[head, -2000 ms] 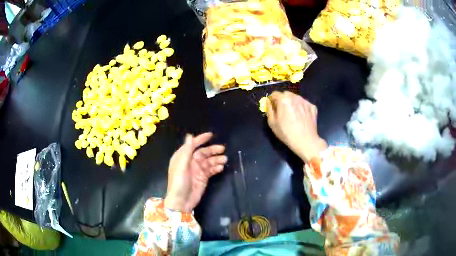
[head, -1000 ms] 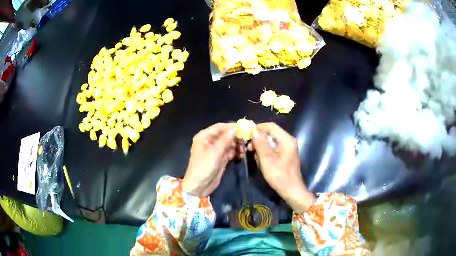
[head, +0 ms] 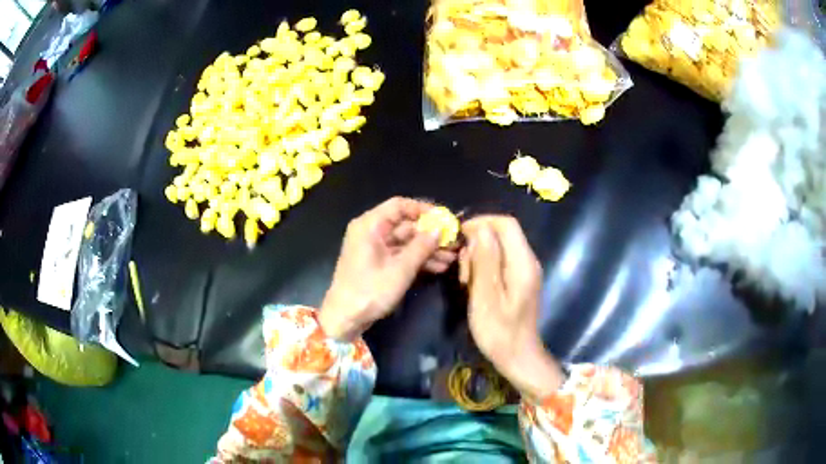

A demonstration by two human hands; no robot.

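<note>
My left hand [head: 385,263] holds a small yellow shell [head: 439,225] between thumb and fingers, above the black table near its front edge. My right hand [head: 503,294] is beside it, fingertips together at the shell's right side; whether they pinch the shell or a thread is too small to tell. Two crinkled yellow shells [head: 538,178] lie touching on the table, with loose threads. The forceps' round yellow loops [head: 476,388] show at the table edge; the shaft is not visible, perhaps behind my right hand.
Stuffed yellow pieces [head: 272,118] lie at left. A clear bag of shells [head: 516,63] is at top centre, a second bag [head: 693,41] at top right beside white fibrefill [head: 765,181]. An empty clear bag [head: 104,267], white paper [head: 63,254] and thin yellow-green stick [head: 136,288] lie at far left.
My right hand came from near the bag to my left hand, leaving two shells on the table. My left hand now holds one shell. The view has shifted, moving the table items rightward and up.
</note>
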